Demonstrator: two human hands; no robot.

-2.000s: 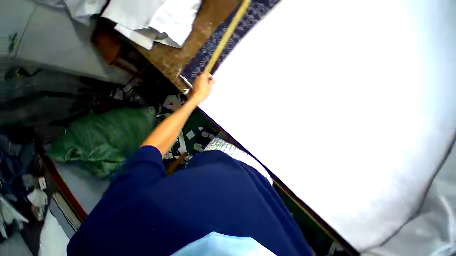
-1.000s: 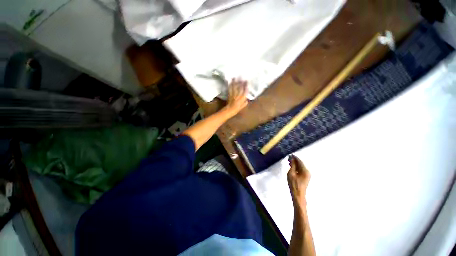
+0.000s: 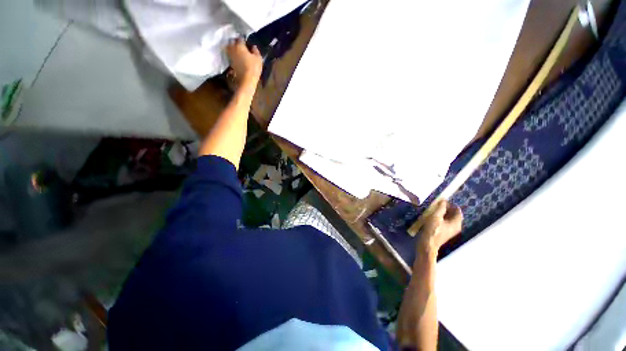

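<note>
The long yellow yardstick [image 3: 511,122] lies slanting along the navy patterned fabric [image 3: 532,161]; its near end sticks out beside my right hand [image 3: 441,225], whose fingers close on it. A flat white sheet [image 3: 391,89] with a torn, creased near edge lies on the brown table and meets the yardstick. A wide white sheet [image 3: 542,267] covers the rest of the navy fabric at the right. My left hand [image 3: 245,63] is at the edge of crumpled white sheets [image 3: 182,41] at the upper left; whether its fingers grip them is unclear.
The brown table's near edge [image 3: 326,188] runs slantwise in front of my body. Scraps [image 3: 271,177] lie on the floor below it. A pale panel [image 3: 82,89] stands at the left. A small whitish piece [image 3: 588,18] is at the yardstick's far end.
My left hand has moved from the flat sheet to the crumpled sheets. The flat sheet now reaches further right, up to the yardstick. My right hand has gone from the white cover to the yardstick.
</note>
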